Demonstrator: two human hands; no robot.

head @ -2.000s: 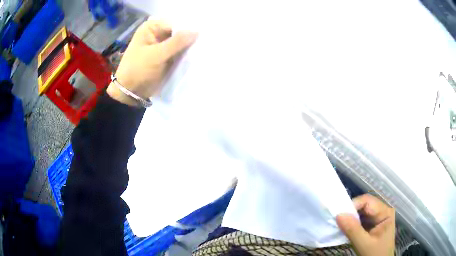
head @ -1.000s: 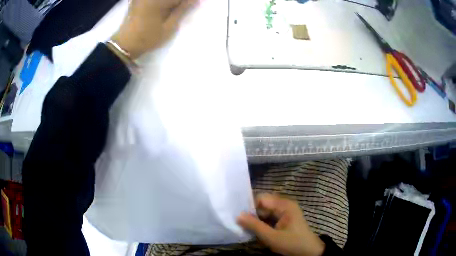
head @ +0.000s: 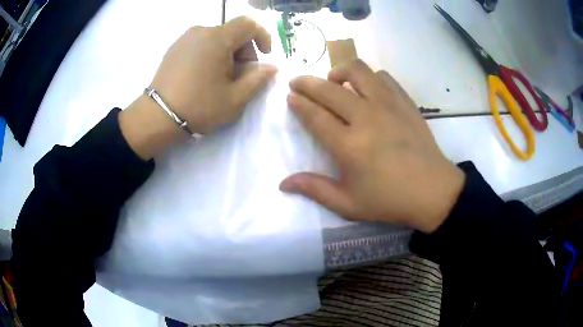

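A thin white piece lies over the machine bed and the table's front edge, its lower end hanging over the lap. Its top end is at the needle area, where a bright green strip shows. My left hand pinches the piece's top edge between thumb and fingers, just left of and below the needle. My right hand lies palm down with fingers spread, its fingertips on the piece's upper right part. Glare hides the piece's upper outline.
Scissors with yellow and red handles lie at the right. A tan square is beside the needle plate. Dark cloth lies at the upper left. A ruler tape runs along the front edge. The machine head is at the top.
The white piece has come from the left side onto the machine bed under the needle area. My right hand has let go of its lower corner and now lies flat on it near the needle.
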